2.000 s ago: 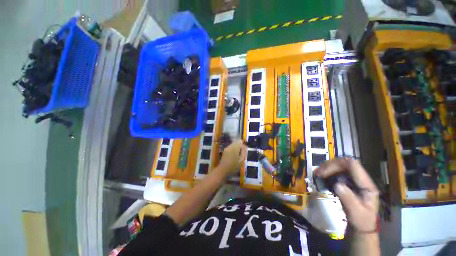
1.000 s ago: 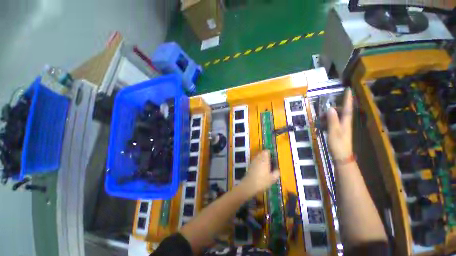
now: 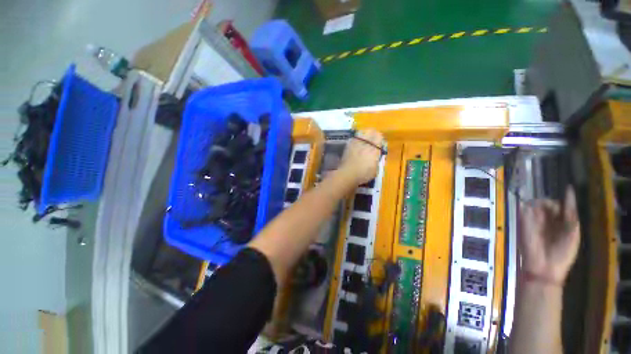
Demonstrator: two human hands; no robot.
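Observation:
An orange tray [image 3: 441,207] lies in front of me, with white socket strips on both sides and a green connector board [image 3: 414,204] down its middle. My left hand [image 3: 363,157] is closed over the far end of the left strip, with a thin black cord and small plug across its fingers; what lies under it is hidden. A black power adapter [image 3: 482,157] sits at the far end of the right strip, with a thin cord trailing right. My right hand [image 3: 550,238], blurred, is beside the tray's right edge, fingers apart, with nothing visible in it.
A blue basket [image 3: 181,173] of loose black adapters rests over another tray at the left. A second blue basket [image 3: 81,145] stands beyond the rail. Loose adapters [image 3: 363,304] lie at the tray's near left. Another orange tray [image 3: 588,276] is at the far right.
My left hand has moved from the tray's middle to its far left end. My right hand has turned palm up beside the tray. An adapter now sits in the far right socket. The view has shifted.

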